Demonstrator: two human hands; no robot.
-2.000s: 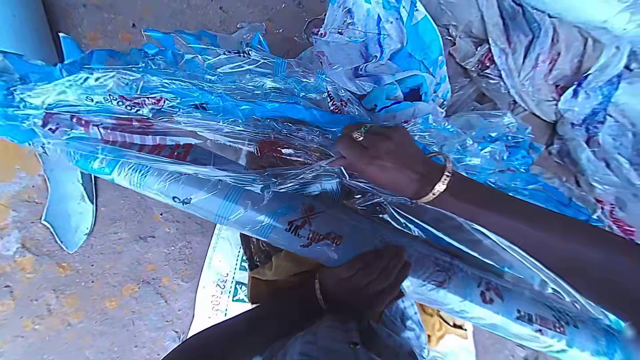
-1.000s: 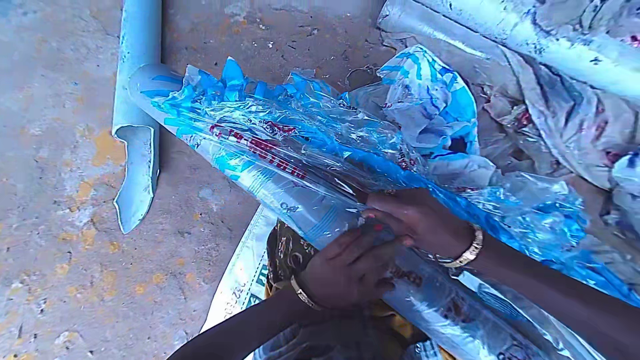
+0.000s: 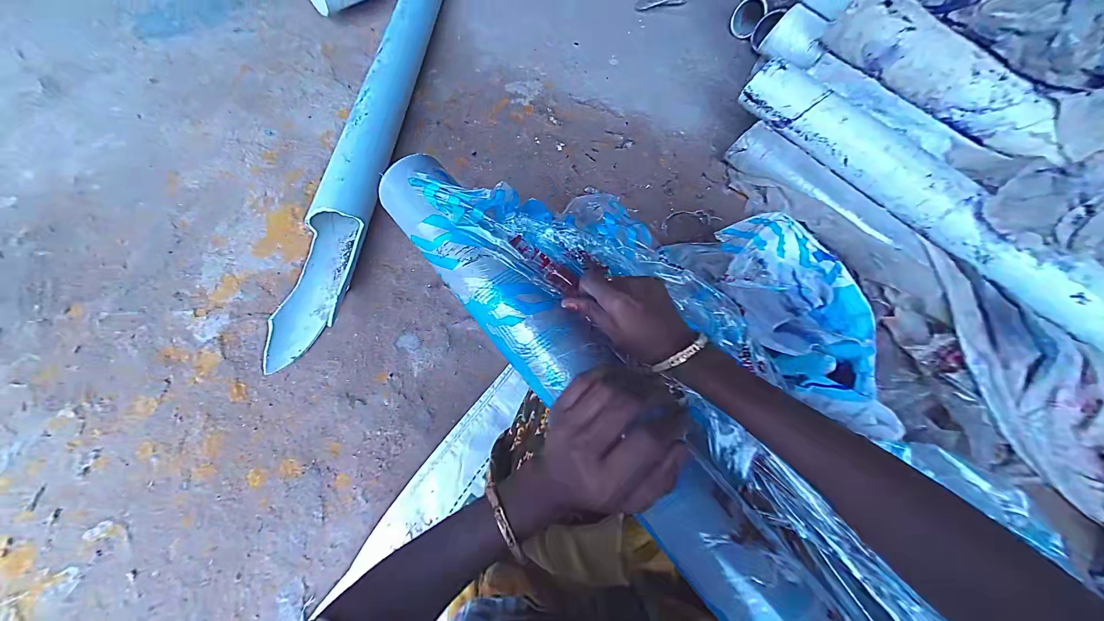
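A roll of printed clear and blue plastic film (image 3: 509,302) lies diagonally over my lap, its smooth round end pointing to the upper left. Loose, crumpled film (image 3: 621,224) bunches along its right side. My left hand (image 3: 617,440), with a bracelet at the wrist, lies curled over the middle of the roll and is slightly blurred; its fingertips are partly hidden. Just above it, my right hand (image 3: 634,315), also with a bracelet, pinches the loose film against the roll. The two hands are close together.
A grey plastic pipe (image 3: 371,129) with a cut, jagged end lies on the stained concrete floor (image 3: 155,345) at left. Several wrapped rolls (image 3: 914,190) lie at the upper right beside crumpled plastic sheeting (image 3: 1026,405). A white sack (image 3: 440,466) is under my left forearm.
The roll's upper left end, covered by crumpled film two seconds ago, now shows bare. My hands have come close together on it. The view has shifted, showing more floor and rolls.
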